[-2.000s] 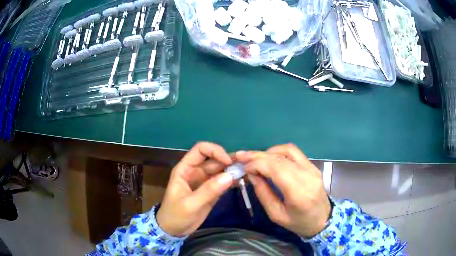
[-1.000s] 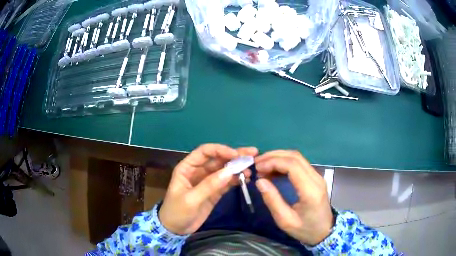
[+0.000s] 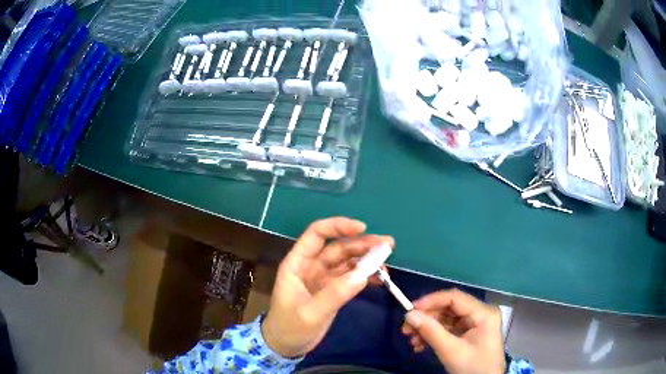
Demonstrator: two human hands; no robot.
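Observation:
My left hand [image 3: 321,285] holds the white oval handle [image 3: 374,261] of a T-handle tool between thumb and fingers, above my lap near the bench edge. The tool's stem, with a white sleeve [image 3: 396,290], slants down to the right from the handle. My right hand [image 3: 453,329] pinches the stem's lower end between thumb and fingertips, which hide the tip. A clear blister tray [image 3: 168,131] on the bench at left holds several finished T-handle tools [image 3: 297,120] in rows.
A clear bag [image 3: 398,95] of white handles stands right of the tray. Loose shafts and sleeves [image 3: 539,191] lie beside a clear parts box [image 3: 621,182]. Small whitish-green parts [image 3: 642,146] are far right, blue ridged strips [image 3: 55,102] far left. An open cardboard box [image 3: 142,292] is below the bench.
The view has turned, so the bench things appear shifted right and down. My right fingers have moved from beside the handle down to the stem's end. My left hand still holds the handle.

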